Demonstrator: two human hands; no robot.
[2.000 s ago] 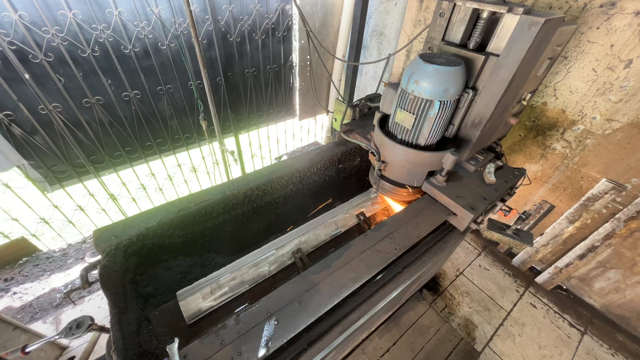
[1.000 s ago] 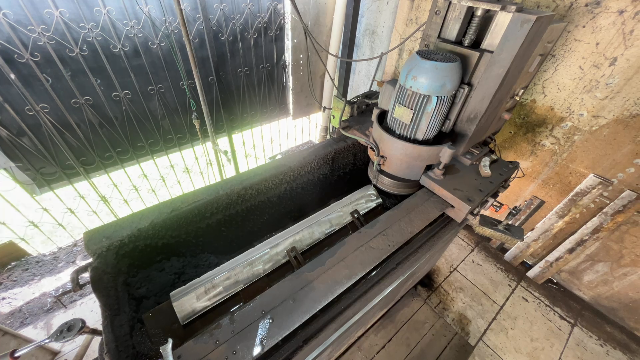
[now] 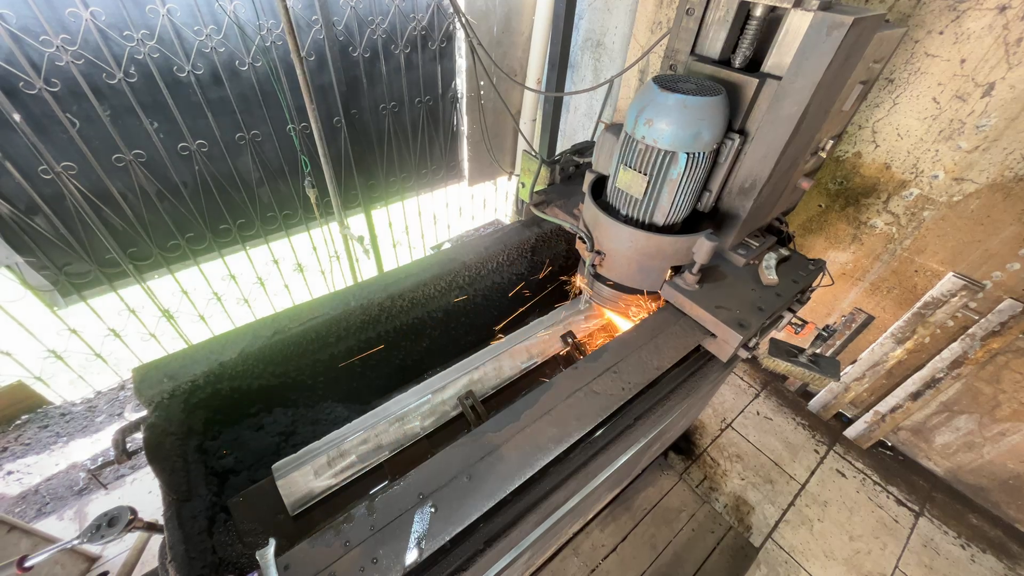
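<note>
Neither of my hands shows in the head view. A grinding machine with a blue electric motor stands at the upper right of a dark trough. Under the motor's round housing, orange sparks fly where the grinding head meets the far end of a long metal bar. The bar lies lengthwise in the trough, with small dark clamps along its right side. A flat steel rail runs beside it.
A ratchet wrench lies at the lower left. A brush and white-stained boards are near the right wall. A scrolled metal gate stands behind the trough. Cables hang by the motor. Tiled floor lies at the lower right.
Sparks show two seconds ago, are absent one second ago, and fly again now at the grinding head.
</note>
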